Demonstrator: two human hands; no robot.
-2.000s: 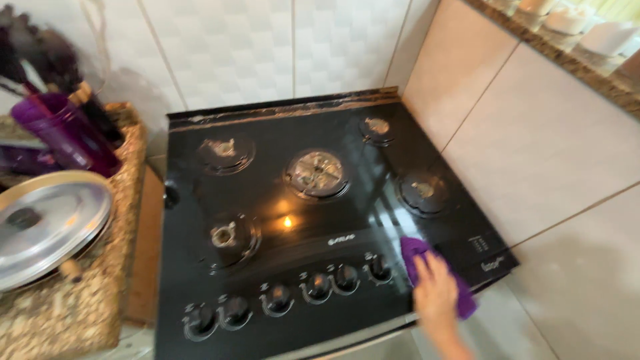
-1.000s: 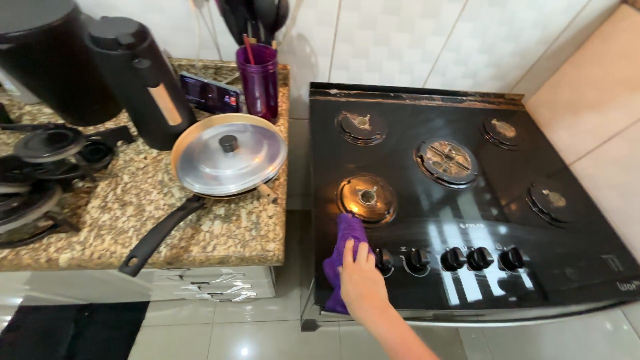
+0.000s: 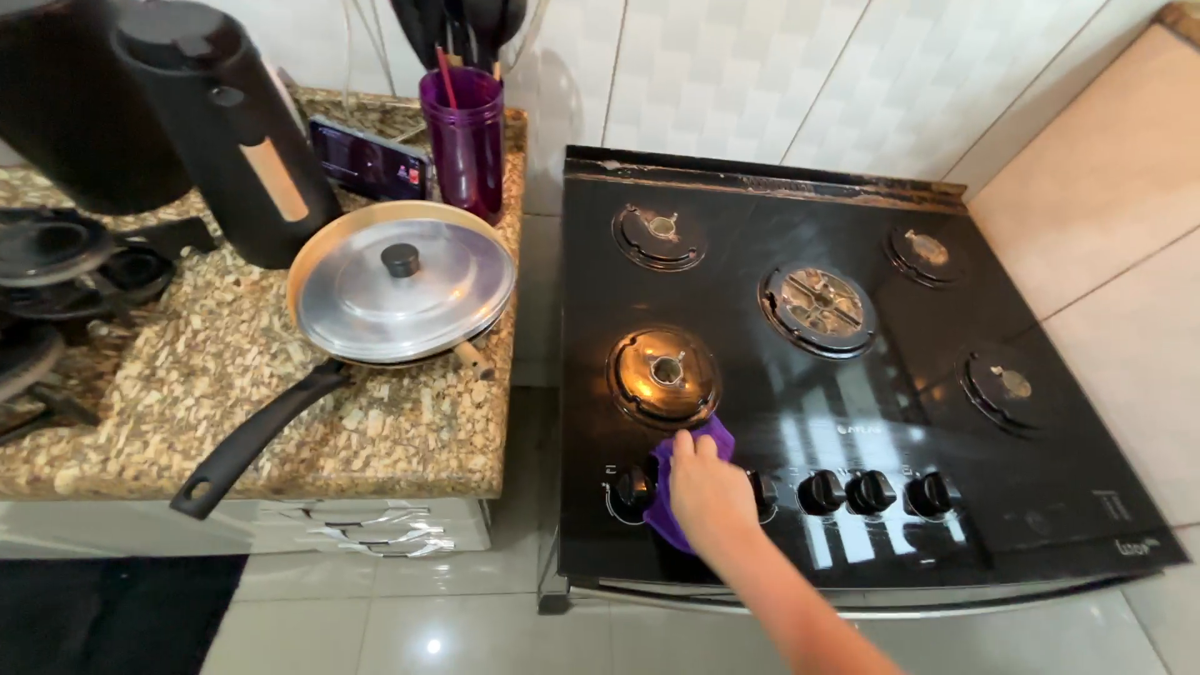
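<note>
My right hand (image 3: 711,487) is on a purple cloth (image 3: 664,511), its fingers bent over the bunched fabric, on the black glass cooktop (image 3: 750,384). The cloth lies just below the front-left burner (image 3: 666,373), between two black control knobs; the leftmost knob (image 3: 634,487) is beside it. Grates and caps are off the burners. The round centre burner (image 3: 817,309) shows a stained metal top. My left hand is out of view.
On the granite counter (image 3: 403,431) at left stand a lidded frying pan (image 3: 403,286), a black air pump pot (image 3: 234,141), a phone (image 3: 367,159), a purple utensil holder (image 3: 466,145) and black burner grates (image 3: 70,300). A gap separates counter and stove.
My right hand and the purple cloth have moved from the right front of the cooktop to the left front, near the front-left burner. The view has swung left, bringing more of the counter in.
</note>
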